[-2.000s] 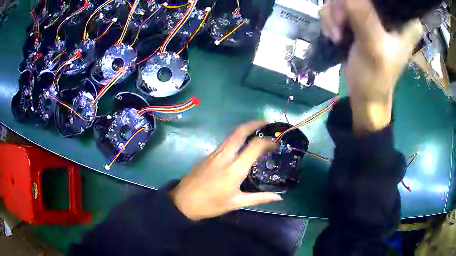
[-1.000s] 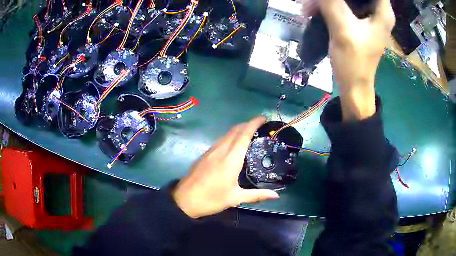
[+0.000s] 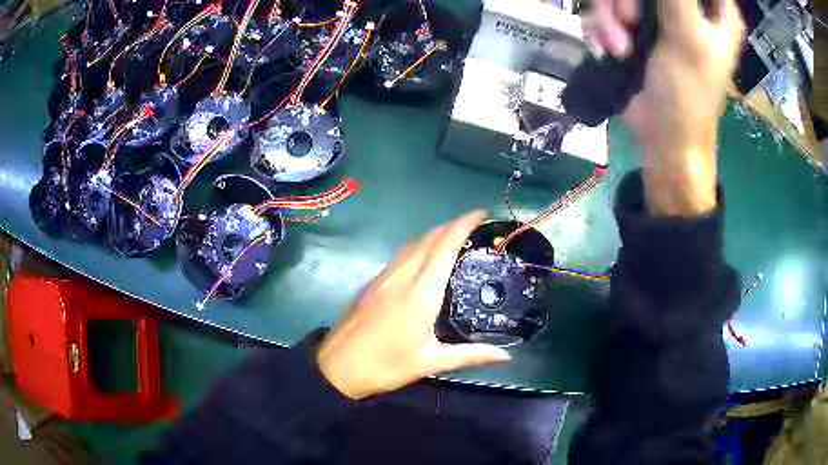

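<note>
A round black motor housing with a circuit board (image 3: 491, 292) lies on the green bench top in front of me. A wire harness with a red plug (image 3: 565, 199) rises from it to the upper right. My left hand (image 3: 404, 313) is curved around the housing's left side, fingers above and thumb below. My right hand (image 3: 676, 95) is raised at the top right, wrapped around a thick black electric screwdriver (image 3: 606, 89). The screwdriver's front end is over the white-grey screw feeder (image 3: 517, 86); its bit cannot be made out.
Rows of housings with boards and wires (image 3: 231, 245) fill the upper left. A red stool (image 3: 82, 350) stands on the floor at the left, beyond the bench's curved edge. Thin loose wires (image 3: 737, 329) lie at the right. Cardboard and shiny bags (image 3: 783, 86) are at the upper right.
The right hand with the screwdriver shifted left, then back right, staying near the feeder. The left hand's fingers moved off the board's top to the housing's side.
</note>
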